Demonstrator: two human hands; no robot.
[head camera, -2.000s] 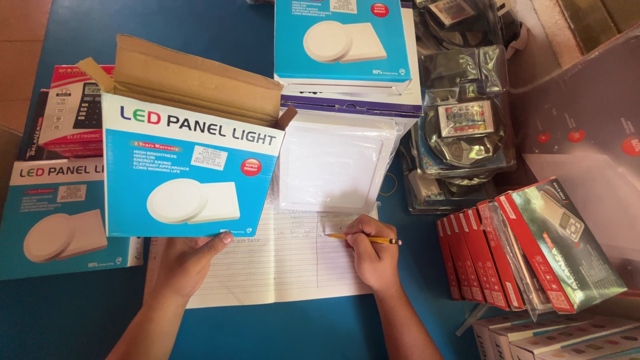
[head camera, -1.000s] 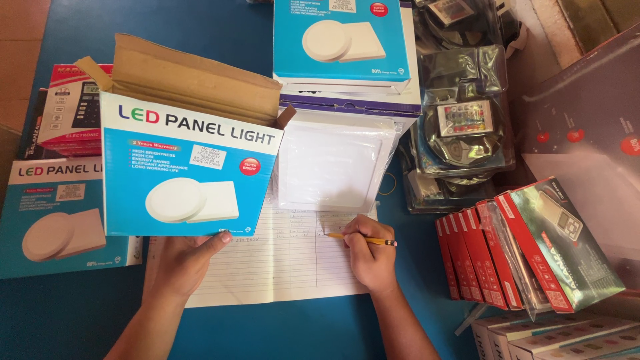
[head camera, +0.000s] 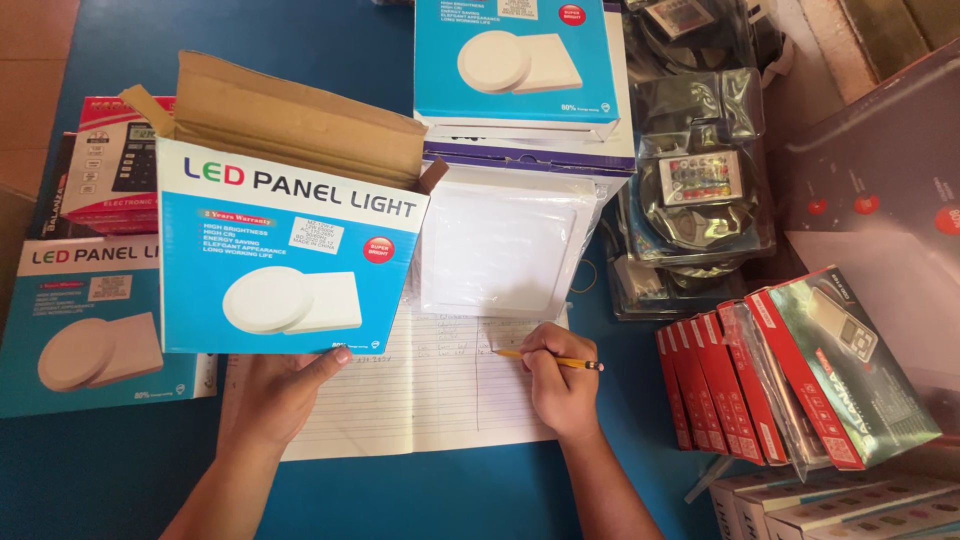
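My left hand (head camera: 289, 390) grips the lower edge of an opened LED panel light box (head camera: 187, 292), its thumb on the front and its cardboard flaps standing up. My right hand (head camera: 561, 375) holds a yellow pencil (head camera: 514, 354), its tip on the right page of an open lined notebook (head camera: 360, 420). Handwriting covers some upper lines of the notebook; the held box hides part of the left page. Just above the notebook, overlapping its top, is a white square LED panel (head camera: 499, 251) in clear plastic.
Another LED panel light box (head camera: 517, 105) lies on a larger box behind. At left are a third one (head camera: 45, 300) and red calculator boxes (head camera: 105, 172). On the right are LED strip packs (head camera: 694, 225), a row of red scale boxes (head camera: 720, 390) and white boxes (head camera: 847, 510). A rubber band (head camera: 583, 276) lies nearby.
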